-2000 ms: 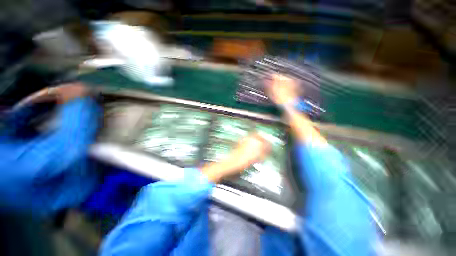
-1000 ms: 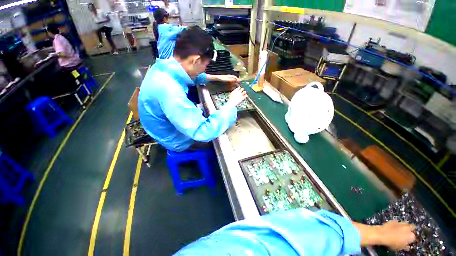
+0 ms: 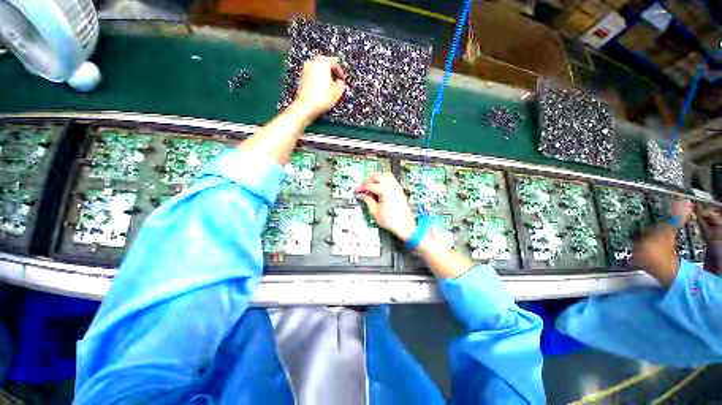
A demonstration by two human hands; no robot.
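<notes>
My left hand [image 3: 320,85] is at the left part of the component pile [image 3: 380,83], a dark, glittering rectangle beyond the line. Its fingers are bent; whether they hold a part is too small to tell. My right hand [image 3: 386,207], with a blue strap on its wrist, is over the right side of a carrier pallet [image 3: 323,217], at the lower edge of a green circuit board [image 3: 350,172]. Its fingertips are close together; a part between them cannot be made out. A board with a large white area [image 3: 355,232] lies nearer me. My left sleeve hides part of the pallets.
The pale conveyor rail [image 3: 348,289] runs nearest me. A white fan [image 3: 52,38] stands far left. Small component heaps [image 3: 239,79] and another large pile [image 3: 576,125] lie on the green bench. A blue coiled cord [image 3: 448,71] hangs beyond my right hand. A co-worker's hands [image 3: 659,244] are at right.
The view has swung from along the line at left to face the pallets. My right hand, out of view one second ago, now shows over a board. My left hand is still at the pile.
</notes>
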